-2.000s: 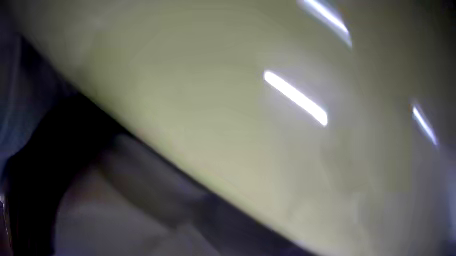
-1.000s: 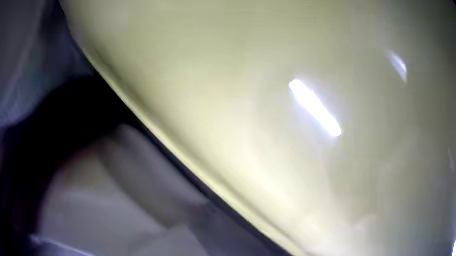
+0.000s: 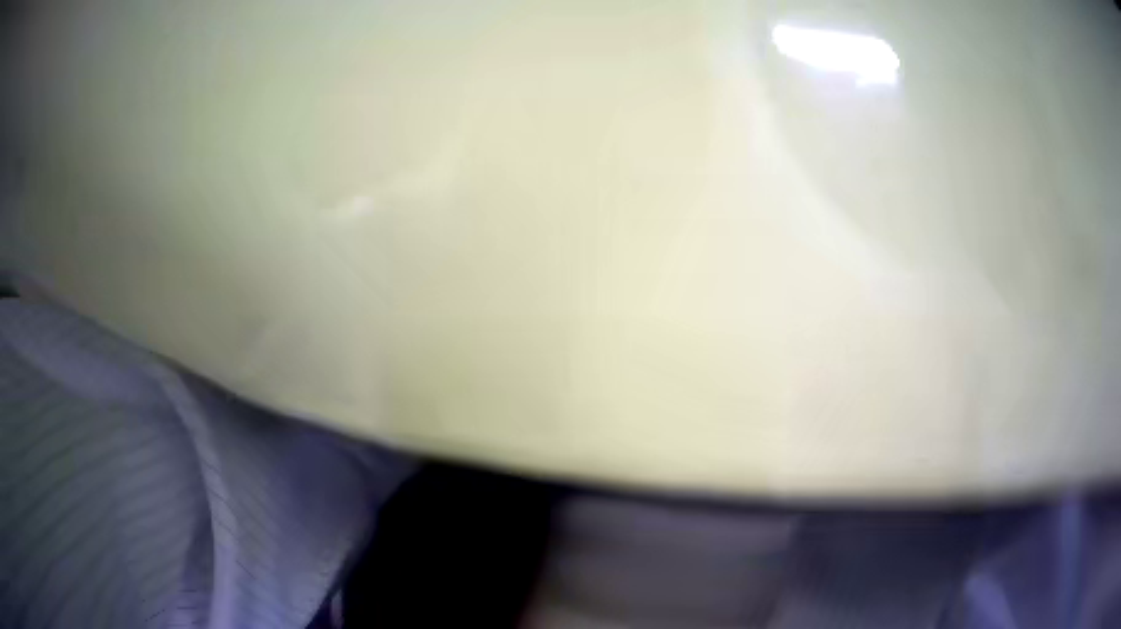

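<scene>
A glossy cream-yellow surface (image 3: 590, 283) fills most of the head view, very close and blurred. A bright lamp reflection shows on it at the upper right. Its dark lower edge curves from the left side down and across to the right. I cannot tell whether it is a sheet or a tray. Neither my left hand nor my right hand can be made out; the surface hides what lies behind it.
Below the edge at the left is pale cloth with thin dark stripes (image 3: 98, 455), like a smock. A black shape (image 3: 461, 547) lies beside it. Blurred grey-beige (image 3: 664, 559) and bluish areas show at the lower right.
The surface's edge has turned from a steep diagonal to nearly level along the bottom. The lamp reflection has moved up and right. Striped cloth now shows at lower left, and the black shape is nearer the centre.
</scene>
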